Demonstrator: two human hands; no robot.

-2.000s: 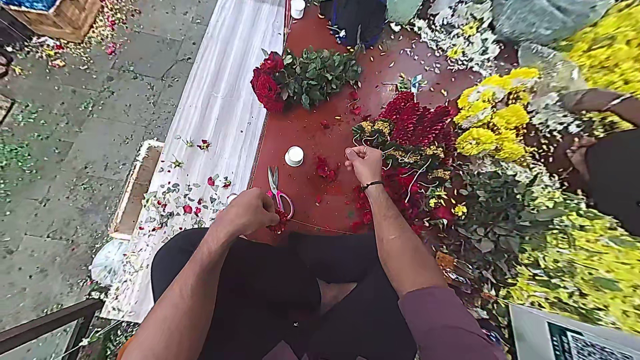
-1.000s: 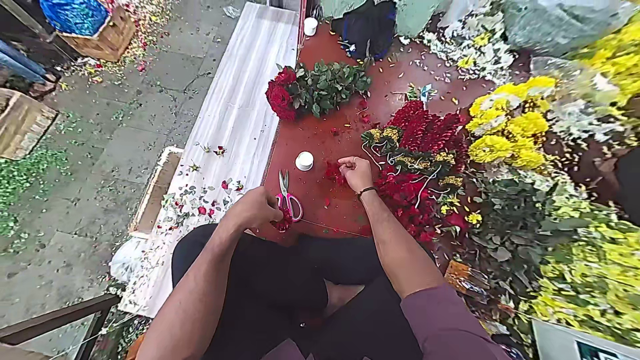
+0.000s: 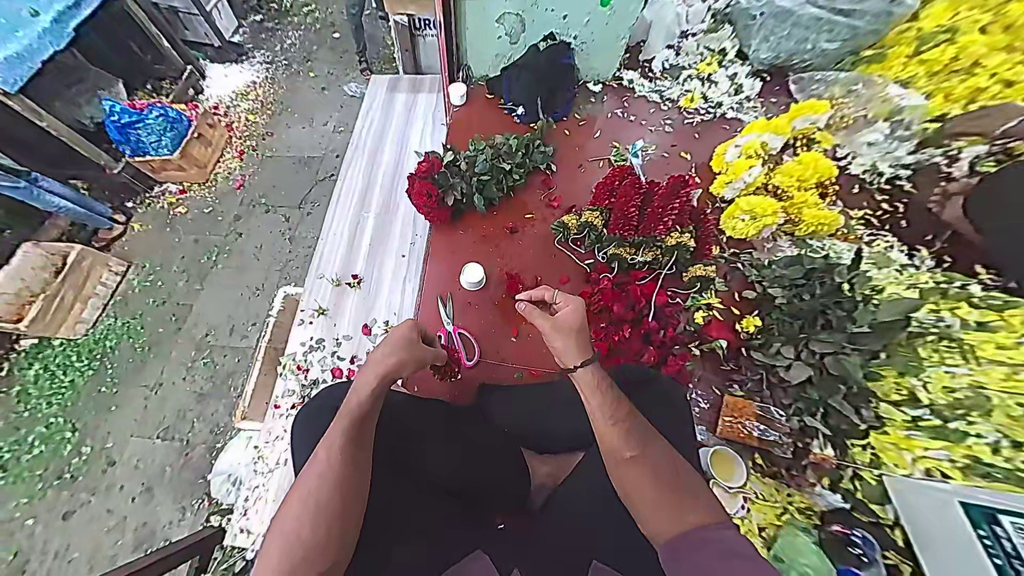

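My left hand (image 3: 404, 352) is closed beside a small bunch of dark red petals (image 3: 448, 365), which hangs at its fingertips, by the pink-handled scissors (image 3: 458, 340). My right hand (image 3: 556, 320) has thumb and forefinger pinched together above the red tabletop; whether something thin is between them is too small to tell. A thin thread (image 3: 520, 366) runs low across the table between the hands. Loose red petals (image 3: 636, 320) are heaped right of my right hand, below red petal garlands (image 3: 644, 204) with yellow flowers and white strings. A white thread spool (image 3: 473, 276) stands above the scissors.
A bunch of red roses (image 3: 430, 192) lies farther back, near a black cloth (image 3: 544, 80). Yellow chrysanthemums (image 3: 780, 176) and green leaves (image 3: 808, 336) are at the right. A cup with yellowish liquid (image 3: 726, 466) stands by my right knee. Part of another person shows at the right edge.
My right hand has moved away from the garlands to the open tabletop beside the loose petals. My left hand stays by the scissors. The view has shifted, showing more of the left side.
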